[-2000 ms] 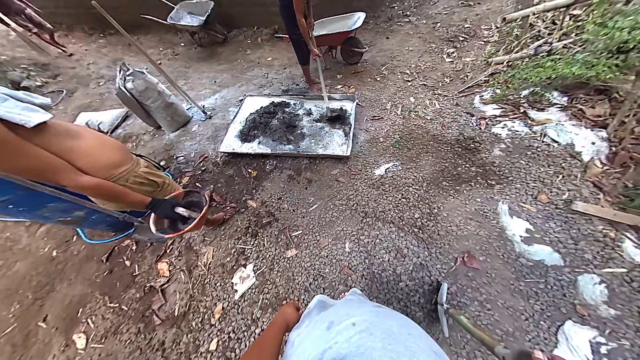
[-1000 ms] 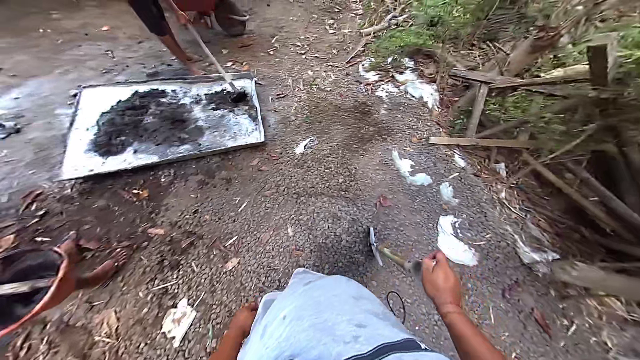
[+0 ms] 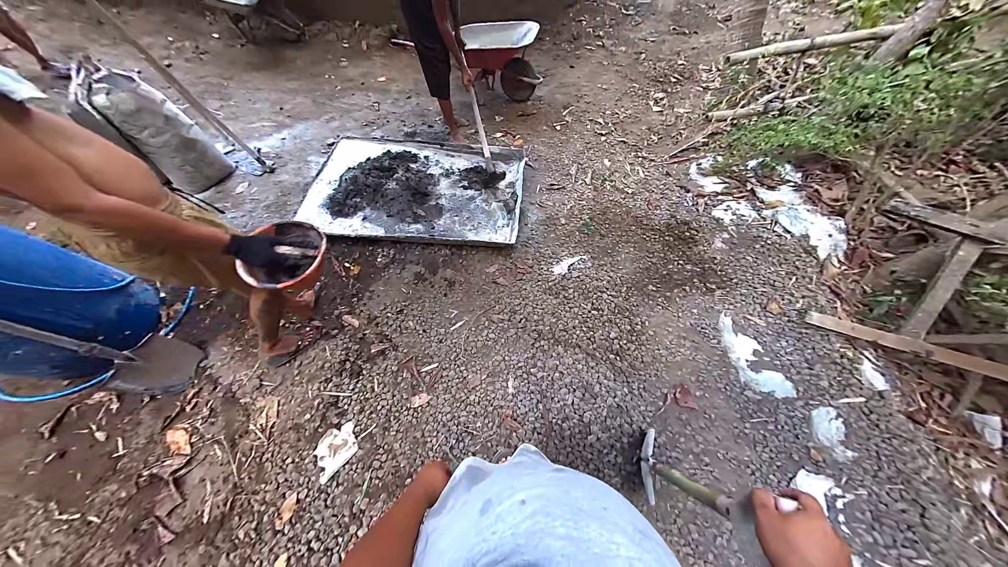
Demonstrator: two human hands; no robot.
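Observation:
My right hand (image 3: 799, 526), low on the right, is closed around the handle of a long-handled tool with a flat metal head (image 3: 647, 466), seen edge-on. The head is down at the gravel (image 3: 543, 370) in front of me. My left hand (image 3: 431, 479) is beside the hem of my light blue shirt; its fingers are mostly hidden, so I cannot tell whether it holds anything.
Ahead lies a metal tray (image 3: 504, 228) with dark wet mix, worked by a person with a long-handled tool. At left, a person's gloved hand is in an orange bucket (image 3: 319, 268), near a blue barrel (image 3: 71, 307) and shovel (image 3: 161, 364). A wheelbarrow (image 3: 496, 35) and planks (image 3: 906, 342) stand farther out.
The view has swung right and partly back. My right hand, at the frame's edge two seconds ago, shows more fully on the handle. The tray worker's tool stays at the tray's right side.

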